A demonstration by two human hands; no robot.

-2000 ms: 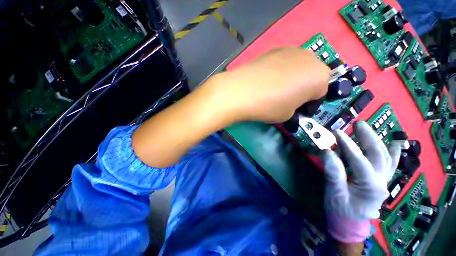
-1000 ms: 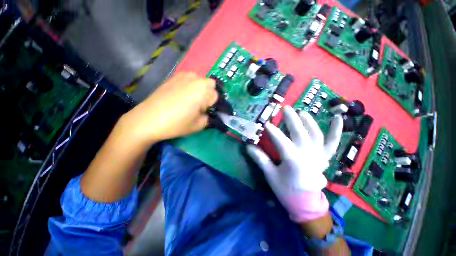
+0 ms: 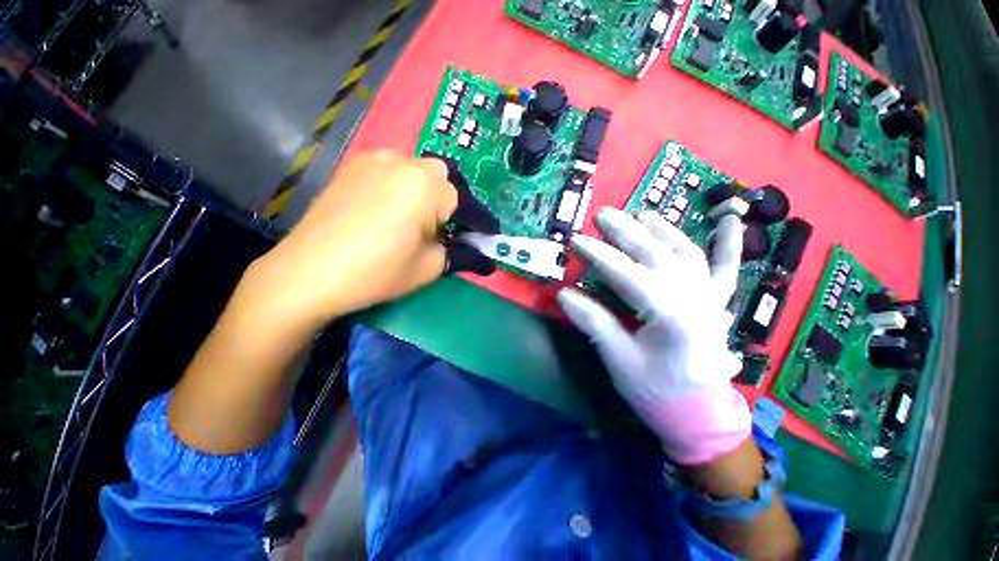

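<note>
A green circuit board (image 3: 498, 164) with two round black capacitors lies on a red mat in front of me. My bare left hand (image 3: 378, 230) is shut on the black grips of a hand tool (image 3: 520, 254); its pale flat end with two round marks lies at the board's near right corner. My gloved right hand (image 3: 668, 312) has its fingers apart, with thumb and forefinger beside that corner and the tool's tip; whether they touch the board is unclear. A second board (image 3: 668, 192) lies partly under the right hand.
More boards lie on the red mat (image 3: 627, 110): several at the back and one at the right (image 3: 838, 362). A metal rail (image 3: 944, 329) curves along the right side. A wire rack (image 3: 121, 329) holding boards stands at the left. Green bench top (image 3: 449, 340) shows at the near edge.
The view has shifted a little, so the boards sit differently in the picture. The tool's pale end has turned more level and stays at the board's corner. The left hand keeps its grip.
</note>
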